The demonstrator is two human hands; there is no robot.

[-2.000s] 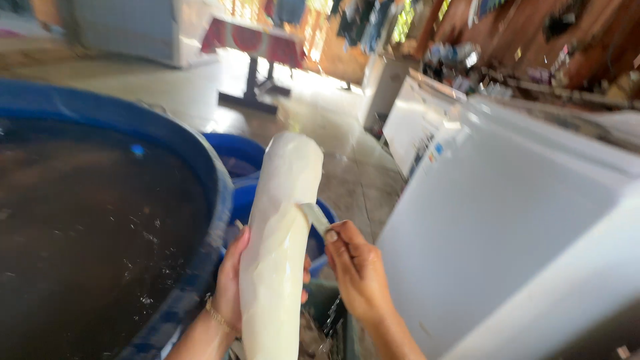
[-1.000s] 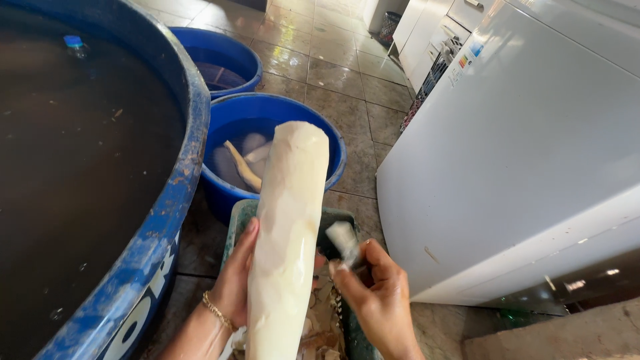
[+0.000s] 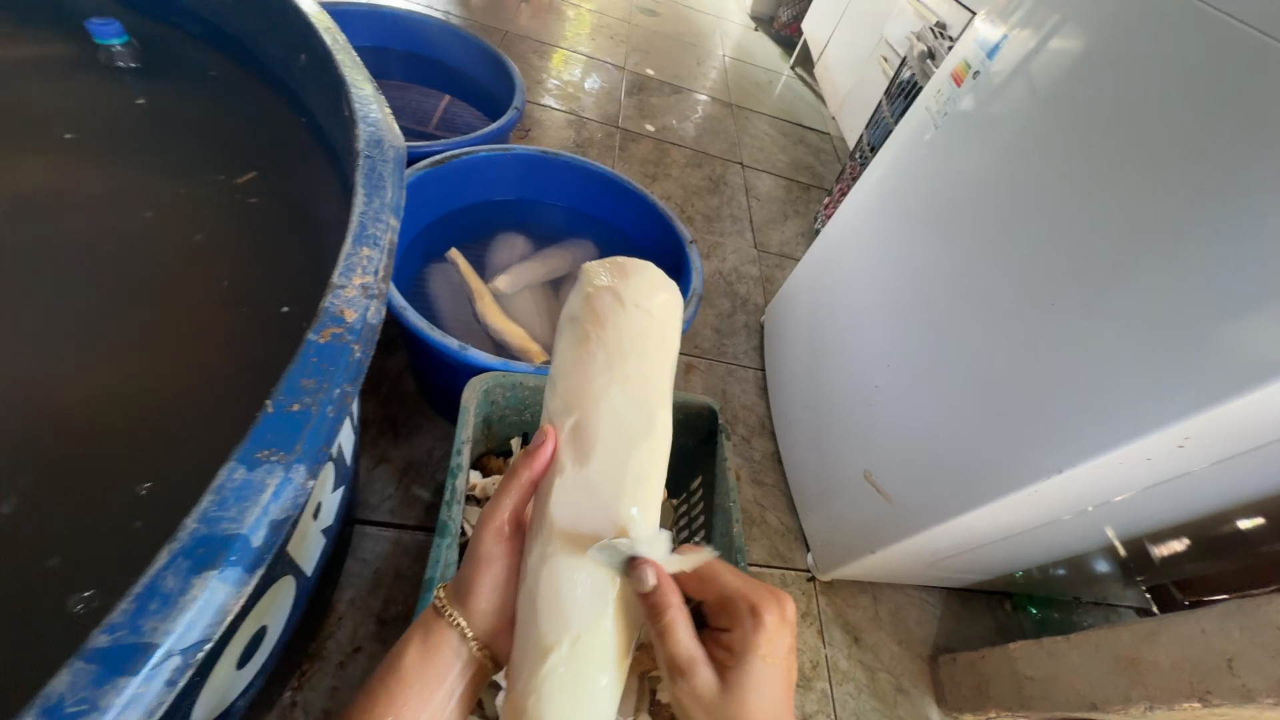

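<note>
A long, thick, peeled cassava root [image 3: 612, 400] stands tilted in front of me, pale and wet. My left hand [image 3: 500, 560] grips its left side, a bracelet on the wrist. In my right hand [image 3: 715, 625] is a small blade [image 3: 612, 552], mostly hidden by the fingers and laid against the root's right side, with a thin white shaving by it. Beneath the root is a green plastic crate [image 3: 495, 400] with peelings [image 3: 482, 487] in it. Beyond it, a blue tub [image 3: 660, 215] holds peeled roots [image 3: 545, 265] in water.
On the left stands a large blue tank [image 3: 335, 330] of dark water with a blue-capped bottle [image 3: 110, 42] afloat. A second blue tub [image 3: 510, 95] stands farther back on the tiled floor [image 3: 675, 130]. A white refrigerator [image 3: 1000, 300] is on the right, near a low ledge [image 3: 1110, 650].
The blade, held off the root a second ago, now touches its right side. Since two seconds ago the view has tipped down towards the tubs and crate.
</note>
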